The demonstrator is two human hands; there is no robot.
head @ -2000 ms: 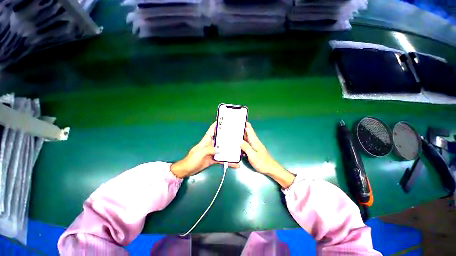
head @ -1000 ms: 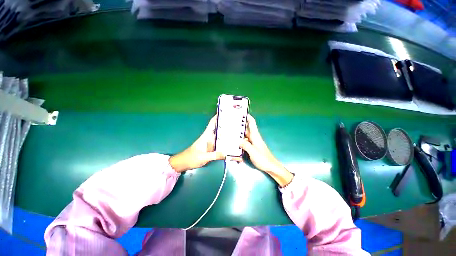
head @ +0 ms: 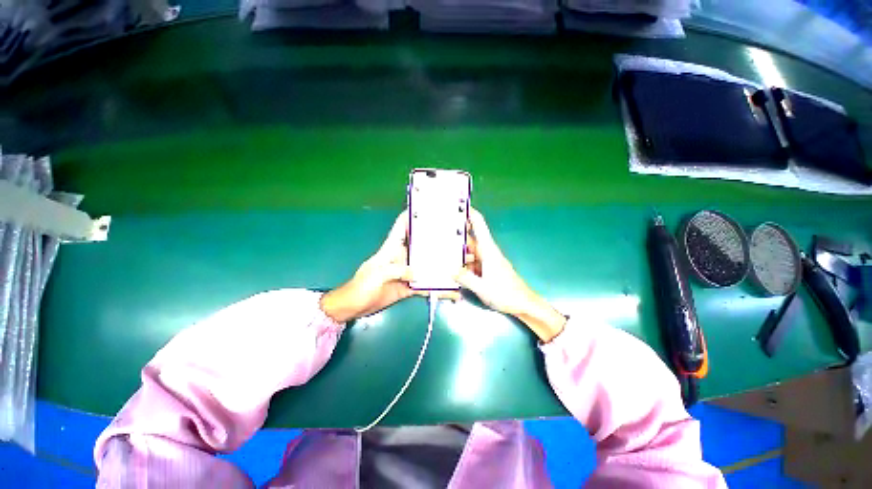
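Observation:
A smartphone [head: 438, 229] with a bright white screen is held upright over the middle of the green bench mat. My left hand [head: 381, 277] grips its left side and lower edge. My right hand [head: 495, 277] grips its right side, with the thumb by the lower right of the screen. A white charging cable [head: 411, 374] runs from the phone's lower end down to the bench's front edge. The fingers behind the phone are mostly hidden.
Black panels [head: 703, 119] lie on white sleeves at the right rear. A corded hand tool [head: 677, 306], two mesh discs [head: 715, 248] and a curved black tool [head: 830, 304] lie at the right. Sleeved stacks [head: 488, 17] stand at the back, and more sleeves [head: 21, 315] at the left.
The view has shifted slightly. The phone and both hands appear a little higher in the picture, and the content on the screen differs. Both hands keep their grip.

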